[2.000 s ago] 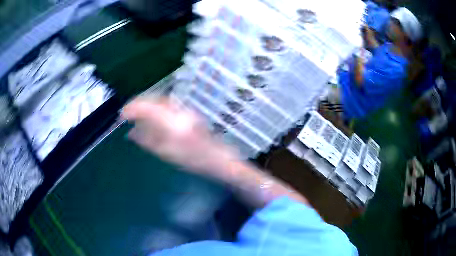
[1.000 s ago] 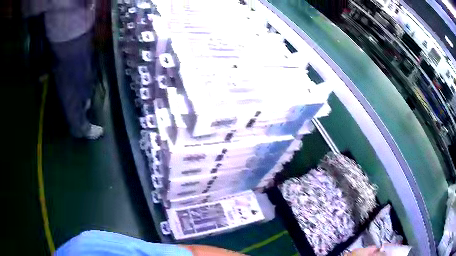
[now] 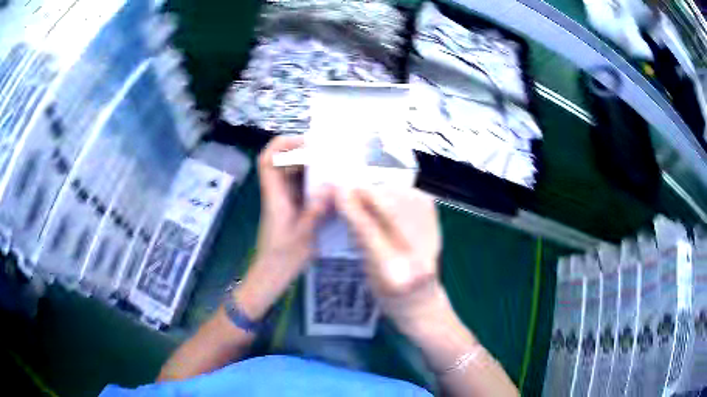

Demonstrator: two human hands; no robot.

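Note:
A white retail carton (image 3: 341, 298) lies in front of me, its printed dark panel toward me and its far end open with white flaps (image 3: 360, 108) standing out. My left hand (image 3: 287, 186) grips the left side of the carton near its open end, thumb on top. My right hand (image 3: 399, 233) lies over the carton's right side near the mouth, fingers toward the opening. The fingers are slightly blurred. A small grey shape shows at the mouth; I cannot tell what it is.
A row of upright cartons (image 3: 167, 267) stands at the left, another row (image 3: 620, 310) at the lower right. Beyond the carton are a tray of tangled white loops (image 3: 271, 85) and a tray of flat white packets (image 3: 473, 101). A dark object (image 3: 620, 136) lies at the upper right.
The view has swung from the left carton rows to the trays ahead. Both hands are now on an open carton; a second ago one hand was at the packet tray, at the frame's edge.

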